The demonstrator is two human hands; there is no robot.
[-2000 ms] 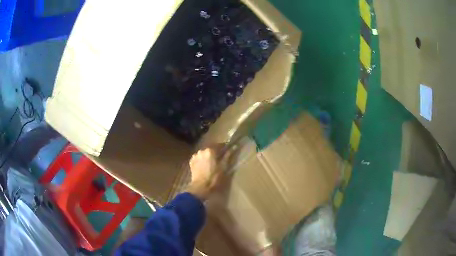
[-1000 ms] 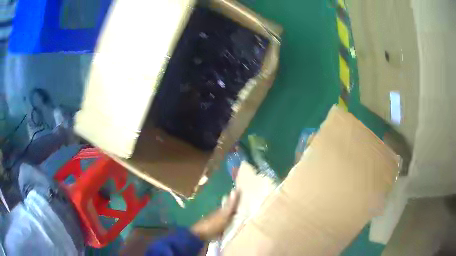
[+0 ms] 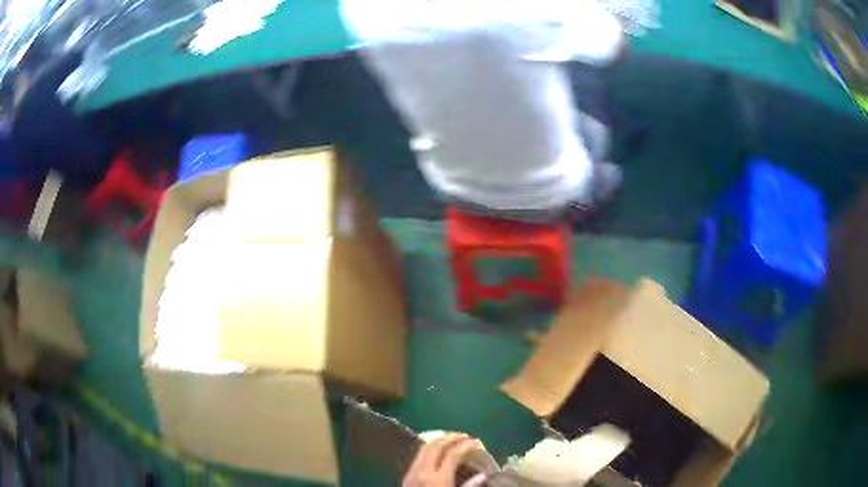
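Note:
My left hand (image 3: pixel 443 461), at the bottom centre and cut off by the edge, has its fingers closed around the edge of a brown cardboard sheet (image 3: pixel 379 439). Image blur hides the exact grip. My right hand is not in view. Right of my left hand, a pale cardboard piece (image 3: pixel 576 455) reaches over the opening of a brown carton (image 3: pixel 695 357) with a dark inside. I cannot tell whether that piece joins the sheet.
A large open carton (image 3: pixel 276 304) full of white parts stands left. A person in white (image 3: pixel 495 114) sits on a red stool (image 3: pixel 509 262) at the green bench (image 3: pixel 676 43). A blue stool or bin (image 3: pixel 771 247) stands right; another red stool (image 3: pixel 124 200) is far left.
The view has swung up and towards the bench. The dark-parts carton now shows at the lower right. The cardboard has moved away from the carton's side, and my left hand now holds its edge.

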